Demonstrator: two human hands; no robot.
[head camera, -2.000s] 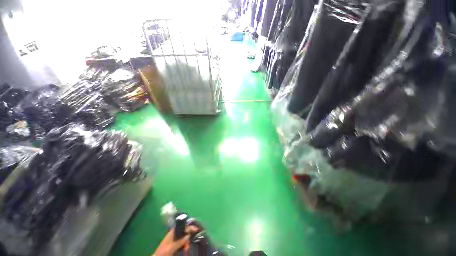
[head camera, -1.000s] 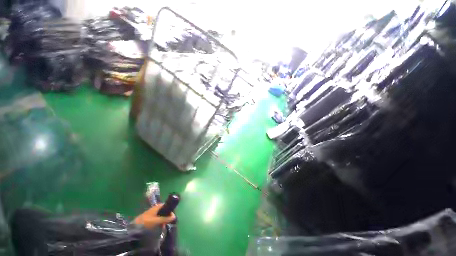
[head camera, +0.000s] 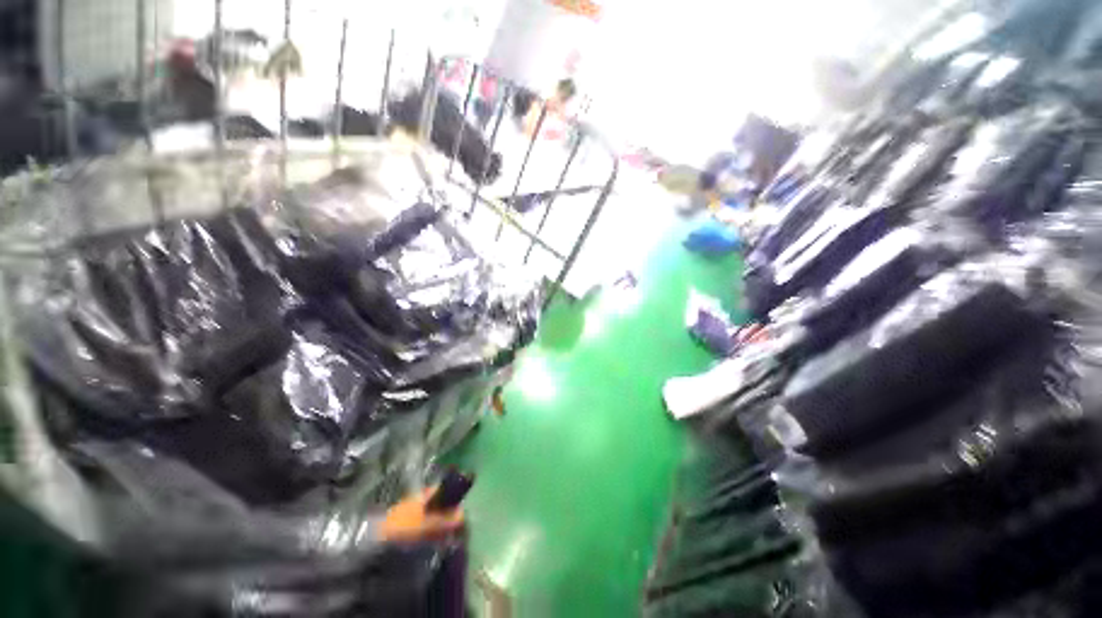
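My left hand (head camera: 423, 517) is small and blurred at the lower middle of the head view. It is closed around a short black torch (head camera: 452, 489), whose dark end sticks up past the fingers. Dark garments in shiny clear film (head camera: 399, 587) lie below and beside the hand; whether the hand or forearm bears them cannot be told. My right hand is not in view. A wire cage trolley (head camera: 541, 223) on the left holds a heap of black bagged garments (head camera: 230, 326), just beyond and left of my hand.
Racked dark garments in clear covers (head camera: 918, 350) line the right side. A glossy green floor (head camera: 568, 459) runs between trolley and rack. A blue bundle (head camera: 713, 238) and a white item (head camera: 701, 394) lie along the rack's foot. The far end is glaring white.
The view has moved forward, so the trolley is now close on the left and its bagged load shows from above. My left hand still holds the torch.
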